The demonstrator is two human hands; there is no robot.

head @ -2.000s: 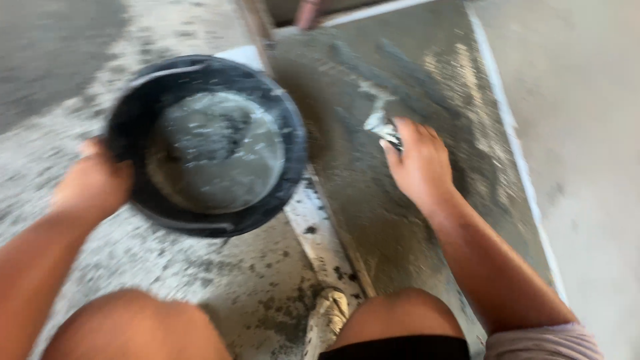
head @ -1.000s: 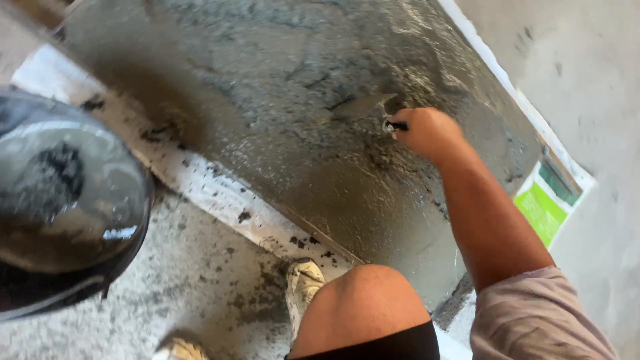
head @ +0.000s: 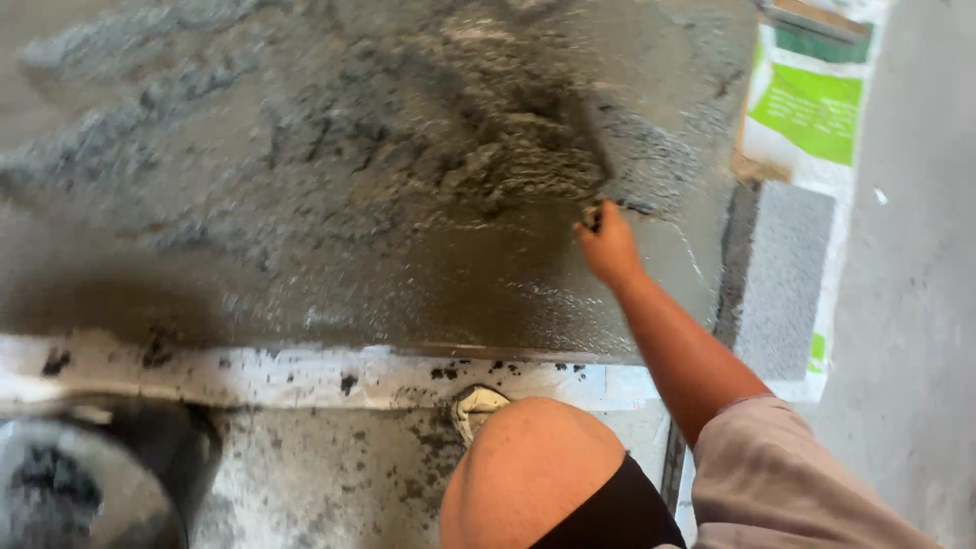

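Note:
Wet grey mortar (head: pixel 320 198) covers a wide flat slab, rough and ridged in its upper middle and smoother along the near edge. My right hand (head: pixel 610 240) is closed around the handle of a trowel (head: pixel 598 141), whose blurred blade lies against the mortar at the right. My left hand is outside the view. A black bucket (head: pixel 194 450) with grey, watery mix in it stands at the lower left, partly cut off by the frame.
Mortar-spotted white sheeting (head: pixel 290 377) runs along the slab's near edge, beside my shoe (head: pixel 476 408). At the right, a grey block (head: pixel 785 278) lies on green-and-white printed sheeting (head: pixel 808 114). Concrete floor (head: pixel 915 305) extends beyond it.
My left hand, on the bucket's rim two seconds ago, is out of view. My right hand still holds the trowel over the mortar. The view has turned and shifted right, bringing the grey block in.

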